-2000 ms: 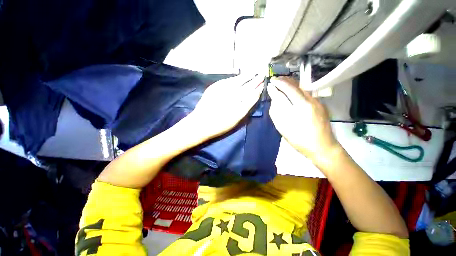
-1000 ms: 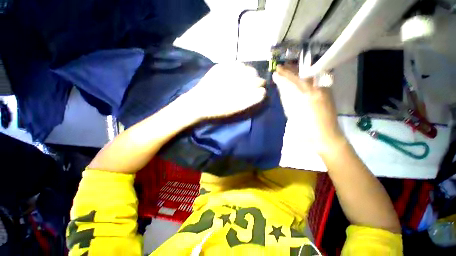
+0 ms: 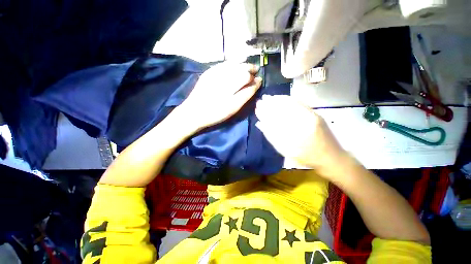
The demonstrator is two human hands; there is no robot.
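The navy garment panel (image 3: 222, 144) lies across the table edge and hangs towards the lap, its upper part under the presser foot (image 3: 264, 58) of the white sewing machine (image 3: 315, 36). My left hand (image 3: 222, 93) lies on the cloth just left of the foot, fingertips bent together on the fabric; whether it pinches the cloth is not clear. My right hand (image 3: 294, 129) lies over the panel's right edge, below the foot, washed out by glare; its fingers look together and their grip cannot be told.
A large navy garment pile (image 3: 77, 36) covers the left. Right of the machine are a black flat pad (image 3: 385, 64), red-handled snips (image 3: 434, 107) and a green lanyard cord (image 3: 413, 135). A pale marked strip (image 3: 106, 152) shows at left. A red basket (image 3: 181, 201) is under the table.
My right hand has moved from beside the presser foot down towards me, along the panel's right edge. My left hand stays near the foot. The whole view has shifted slightly.
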